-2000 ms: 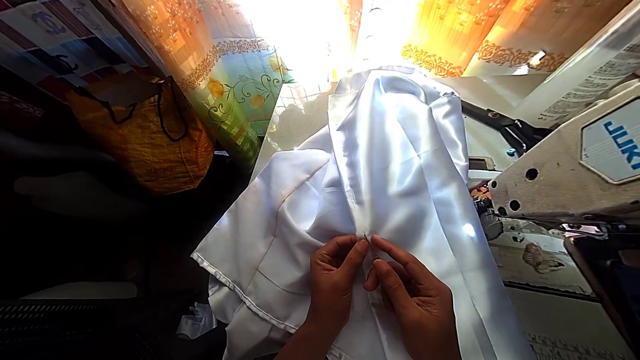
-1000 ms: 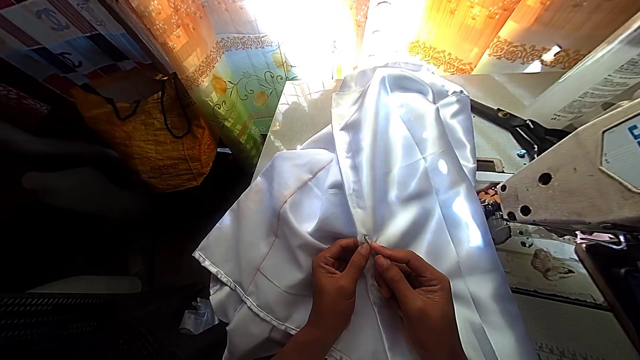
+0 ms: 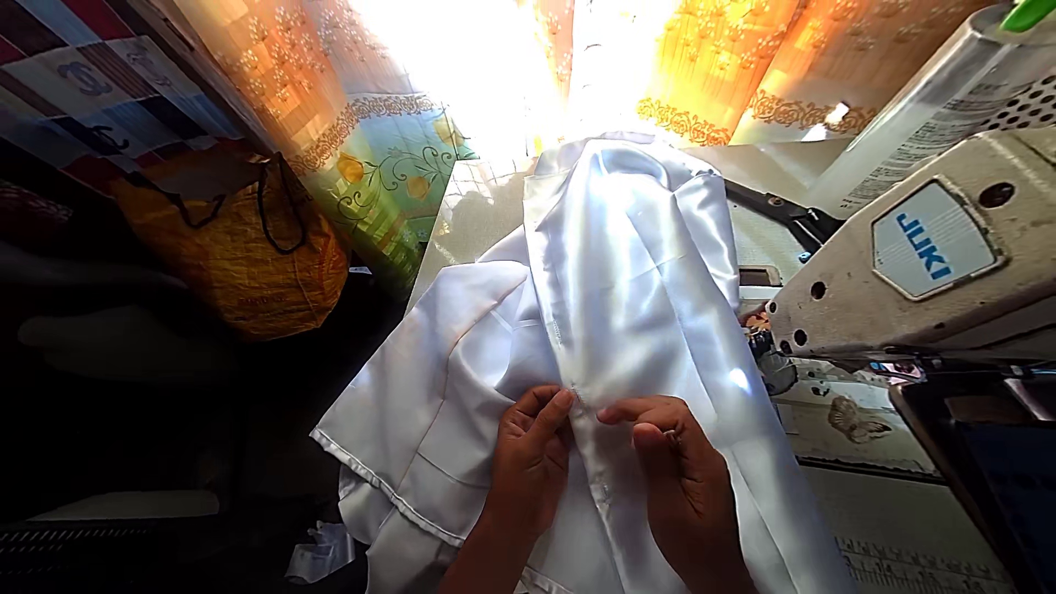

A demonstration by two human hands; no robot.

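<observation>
A white satin garment (image 3: 627,330) lies over the table and hangs toward me, with a stitched edge running down its middle. My left hand (image 3: 535,462) pinches that edge between thumb and index finger, beside a small stitched slit. Just to the right, my right hand (image 3: 681,470) is over the satin with its index finger pointing left and its thumb apart from it. Something small and pale shows by its curled fingers; I cannot tell what it is.
A Juki sewing machine (image 3: 916,247) stands at the right, near black-handled scissors (image 3: 784,210) and a clear plastic container (image 3: 916,107). A ruler scale (image 3: 916,569) shows at the lower right. An orange bag (image 3: 247,264) is at the left, and curtains (image 3: 396,165) hang behind the table.
My right hand has moved away to the right from my left fingertips; a second ago the two hands met at the edge of the satin. My left hand still pinches the edge.
</observation>
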